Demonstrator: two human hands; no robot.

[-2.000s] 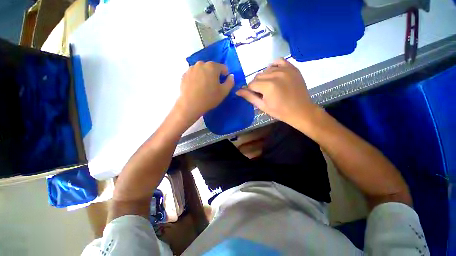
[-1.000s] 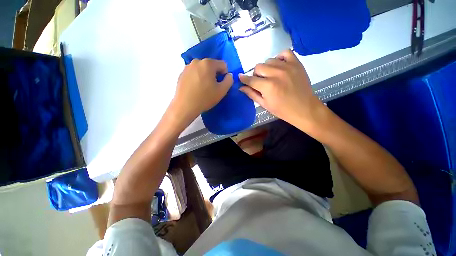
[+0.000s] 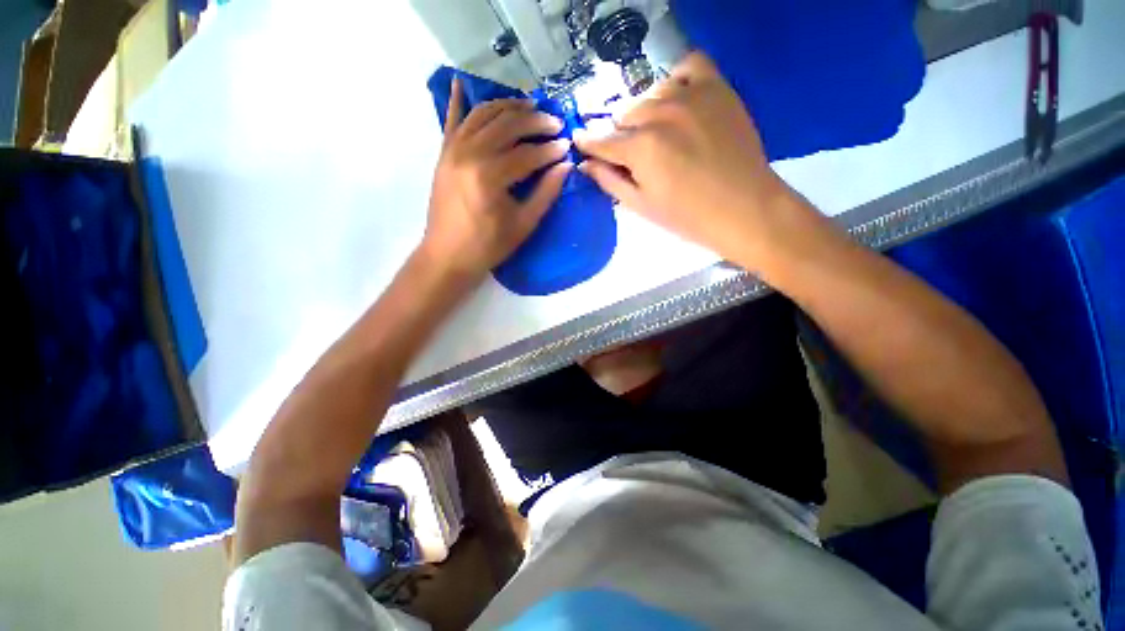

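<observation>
A blue pouch piece (image 3: 561,253) lies on the white table below the sewing machine head (image 3: 531,43), its rounded end towards me and its upper end by the presser foot (image 3: 565,84). My left hand (image 3: 500,166) presses on the piece, with the fingers near its right edge. My right hand (image 3: 691,154) pinches the same edge close to the presser foot. The fingertips of both hands nearly meet there. The needle itself cannot be made out.
Plain blue panels (image 3: 814,74) lie right of the machine head. Dark-red thread snips (image 3: 1042,86) lie further right. The ruler-marked table edge (image 3: 691,296) runs in front. A black-sided box of blue pieces (image 3: 80,321) stands left, with a shiny blue packet (image 3: 179,497) below.
Both hands and the blue piece have moved up towards the presser foot. The rounded end now lies further from the table's front edge. The left fingers have spread over the piece.
</observation>
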